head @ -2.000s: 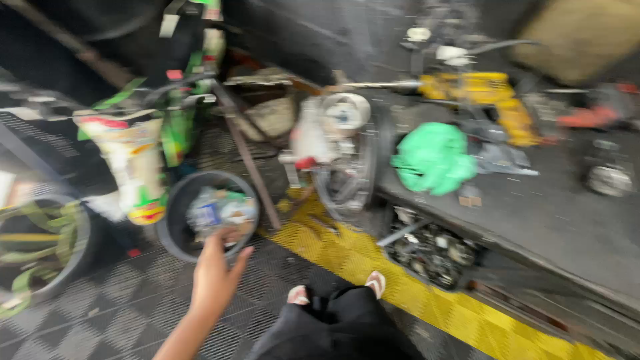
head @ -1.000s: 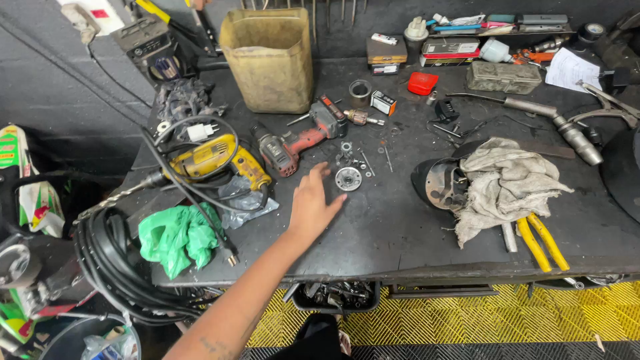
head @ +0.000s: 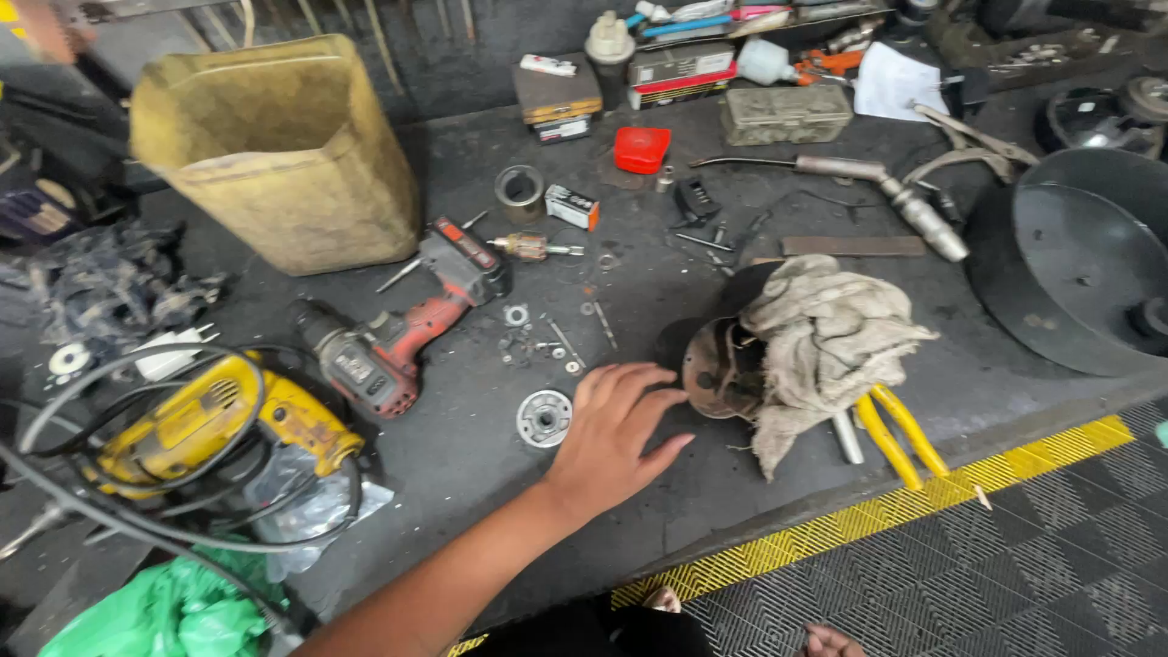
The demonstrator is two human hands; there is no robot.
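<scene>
My left hand (head: 616, 438) is over the black workbench, fingers apart and holding nothing. Its fingertips are close to a round metal housing (head: 716, 370), partly covered by a dirty cloth rag (head: 826, 338); whether they touch is unclear. Just left of the hand lies a round metal disc with a central hole (head: 545, 419). Small washers and pins (head: 552, 351) are scattered behind it. Yellow tool handles (head: 890, 443) stick out from under the rag. Only part of my right hand (head: 829, 641) shows at the bottom edge, below the bench; its grip is hidden.
Left on the bench are a red cordless drill (head: 401, 347), a corded yellow drill (head: 219, 420), a green plastic bag (head: 164, 611) and a cut-open yellowish container (head: 274, 173). A welding torch (head: 881, 182) and large black round pan (head: 1077, 265) are at right. Small boxes (head: 684, 73) line the back.
The view has swung from the floor buckets to the bench. My left hand, earlier at a bucket, then over the bench near the disc, is now beside the metal housing. My right hand has come partly into view.
</scene>
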